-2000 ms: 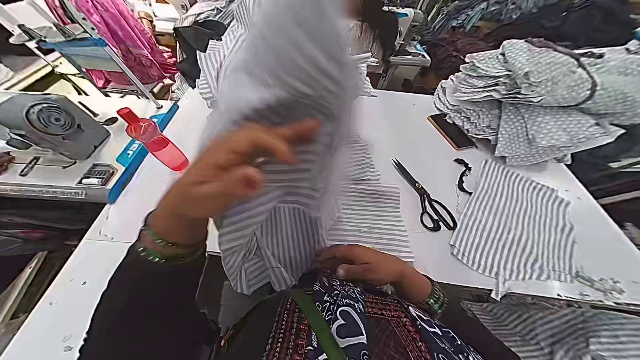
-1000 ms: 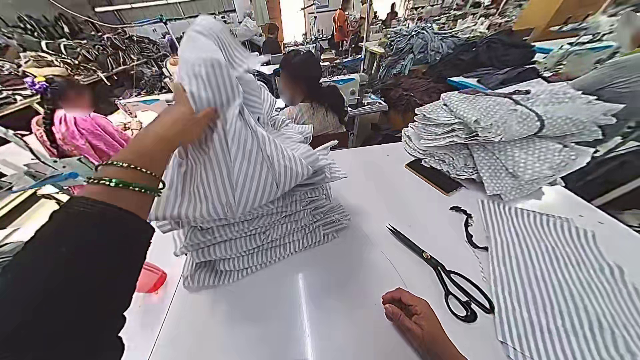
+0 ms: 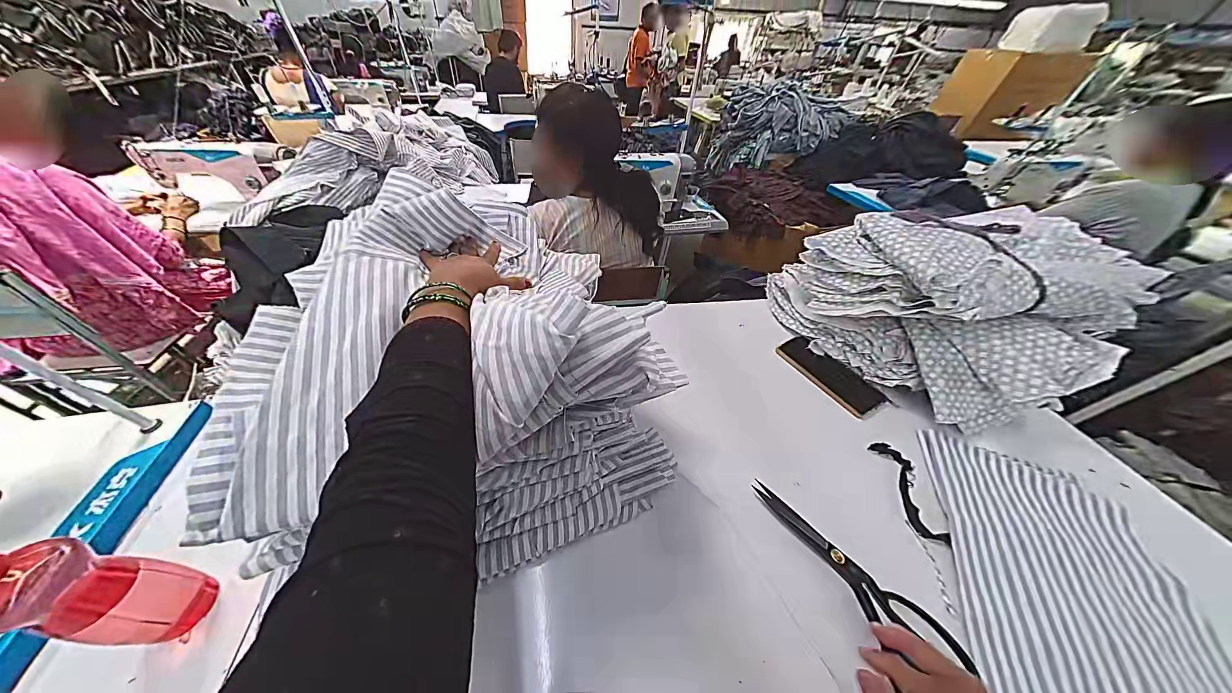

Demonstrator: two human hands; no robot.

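My left hand (image 3: 472, 273), with green bangles at the wrist, reaches out over a tall stack of grey-and-white striped fabric pieces (image 3: 568, 481) and rests on the top cloth with fingers spread. Whether the fingers pinch any cloth cannot be told. At the lower right edge, my right hand (image 3: 910, 662) is at the handles of black-handled fabric scissors (image 3: 839, 558), which lie on the white table with blades together, pointing away to the left. The hand is partly cut off by the frame, so its grip is unclear.
A striped fabric panel (image 3: 1059, 568) and a black cord (image 3: 905, 491) lie right of the scissors. Behind are a tied bundle of dotted fabric (image 3: 924, 298) and a dark flat phone-like object (image 3: 830, 375). A red translucent plastic item (image 3: 125, 597) lies at left. People sit beyond the table.
The raised striped cloth has come down onto the stack, my left hand with it. My right hand, on the bare table a second ago, is now at the scissor handles.
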